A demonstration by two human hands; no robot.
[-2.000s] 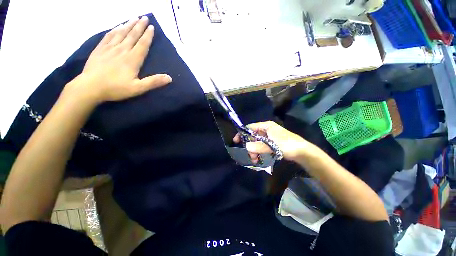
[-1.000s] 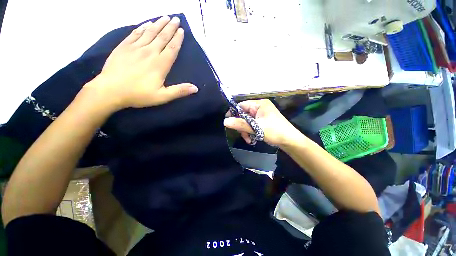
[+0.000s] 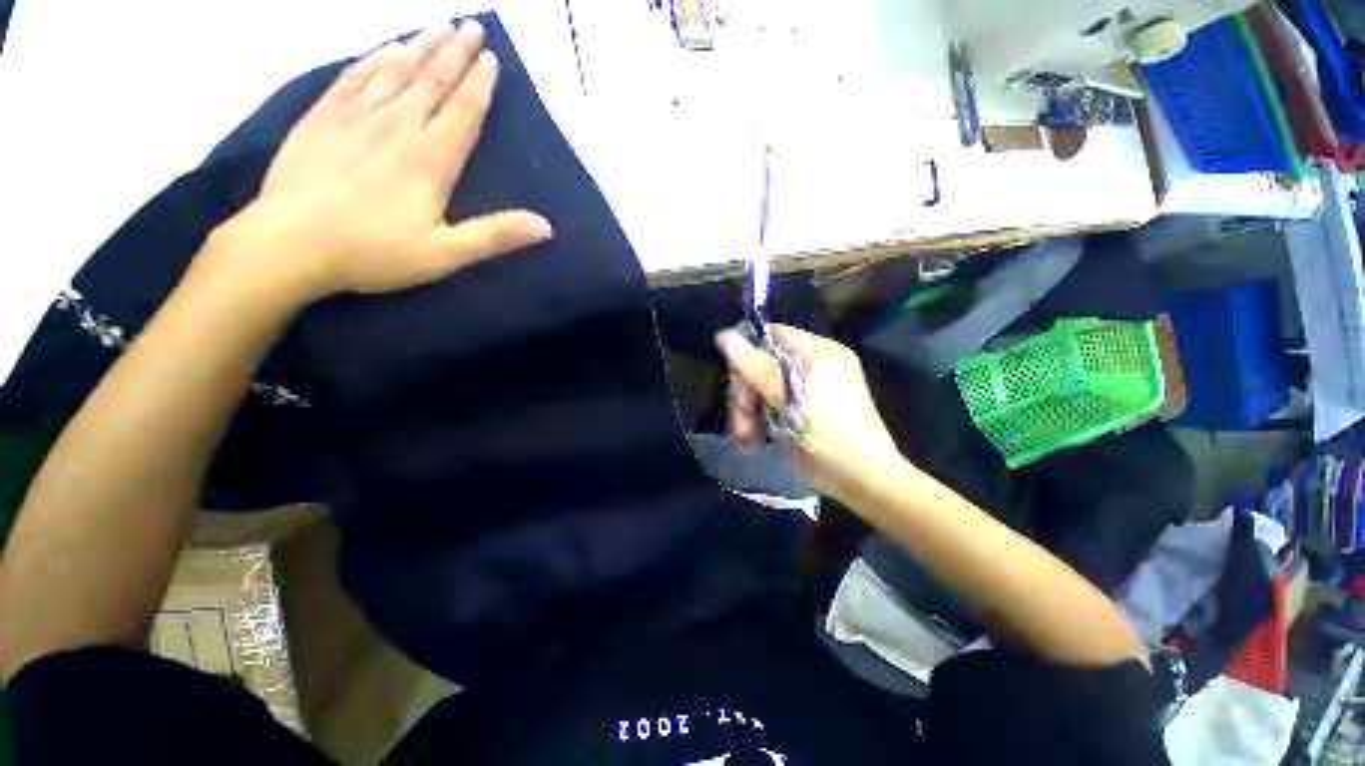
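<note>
A near-black denim panel [image 3: 494, 374] lies over the white table's left part and drapes down over my lap. A pale leafy trim line [image 3: 93, 320] crosses it at the left. My left hand [image 3: 389, 172] lies flat on the panel, fingers extended, holding nothing in its grip. My right hand [image 3: 808, 397] grips the fabric shears [image 3: 761, 262] by their speckled-wrapped handles. The blades point up, apart from the panel's right edge, over the table's wooden front edge. The blades look closed or seen edge-on.
The white table [image 3: 749, 195] has a wooden front edge. Thread snips [image 3: 964, 93], small metal parts and the cream machine head [image 3: 1063, 38] are at upper right. A green mesh basket [image 3: 1063, 389], blue baskets [image 3: 1228, 352] and cloth pieces lie right. A cardboard carton [image 3: 210, 606] stands lower left.
The shears were along the panel's right edge and are now away from it to the right, blades upright. My left hand stays flat on the panel. The view has shifted slightly.
</note>
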